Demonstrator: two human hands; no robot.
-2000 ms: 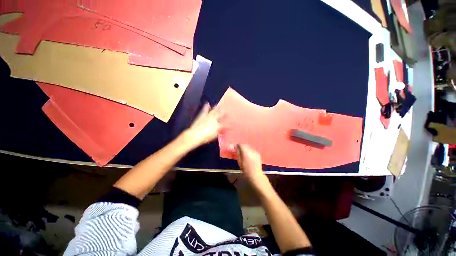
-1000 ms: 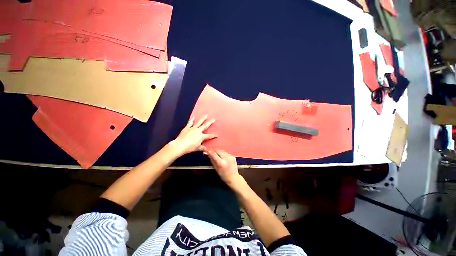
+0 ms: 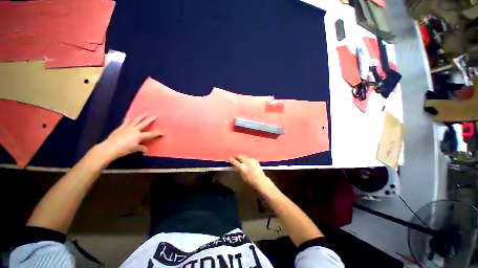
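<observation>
The large red-orange body pattern piece [image 3: 188, 123] lies flat on the dark navy cloth [image 3: 230, 47], its curved edge facing away from me. A grey metal weight [image 3: 258, 126] lies on it, right of its middle. My left hand [image 3: 131, 137] rests on the pattern's left end, fingers spread, pressing it down. My right hand [image 3: 246, 167] is at the pattern's near edge, below the weight, with its fingers bunched together. Whether it pinches a piece of chalk is too small to tell.
Overlapping red-orange and tan patterns [image 3: 47, 84] lie at left beside a clear ruler [image 3: 102, 99]. On the white table edge [image 3: 354, 141] at right are a dark block [image 3: 340, 30], shears [image 3: 363, 63], small red cards and a tan card [image 3: 390, 140]. A fan [image 3: 443, 235] stands lower right.
The view has shifted right. My right hand has moved right along the pattern's near edge, away from my left hand. My left hand stays on the pattern's left end.
</observation>
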